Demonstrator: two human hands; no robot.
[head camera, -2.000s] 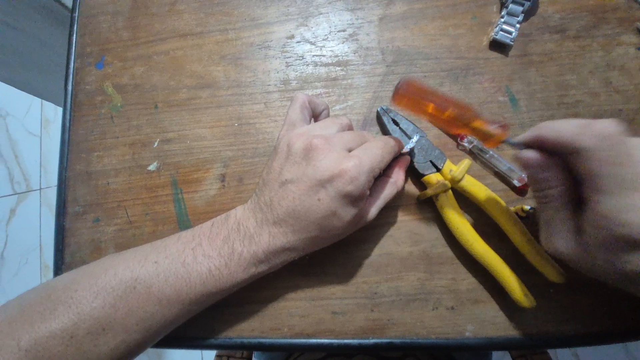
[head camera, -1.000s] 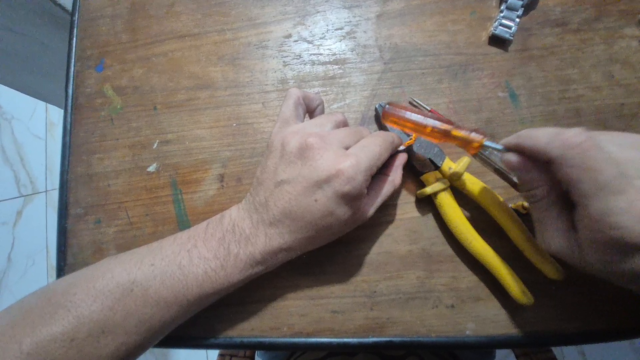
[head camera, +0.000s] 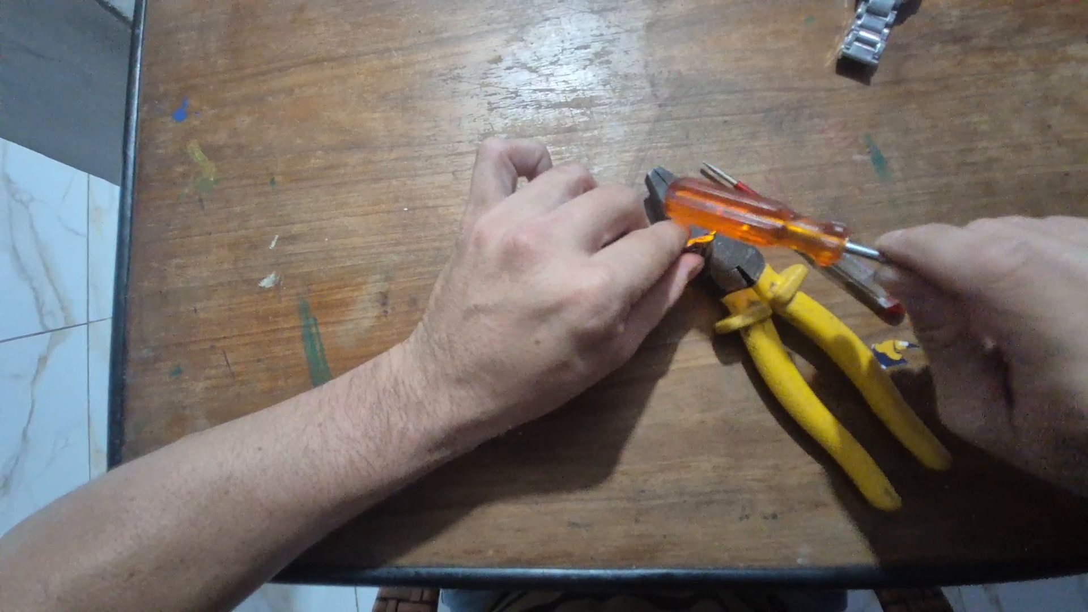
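Observation:
My right hand (head camera: 1011, 331) grips the metal shaft of a screwdriver (head camera: 756, 219), its orange translucent handle pointing left over the jaws of yellow-handled combination pliers (head camera: 816, 340). The pliers lie on the wooden table with their jaws toward the upper left. Between the thumb and index finger of my left hand (head camera: 552, 280), a small shiny piece (head camera: 700, 241) is pinched against the pliers' jaws; what it is cannot be made out. Partly hidden beneath the orange handle and my right hand is a slim tester screwdriver (head camera: 858, 285) with a clear handle and red parts.
A metal watch bracelet (head camera: 869, 34) rests at the table's upper right. A small blue and yellow thing (head camera: 892, 353) is beside the pliers' handles. The wooden table (head camera: 340, 153) has a dark edge and paint marks; tiled floor (head camera: 42, 246) shows at the left.
The orange screwdriver handle was raised and blurred two seconds ago, and is now lower over the pliers' jaws. My left hand has stayed in nearly the same place.

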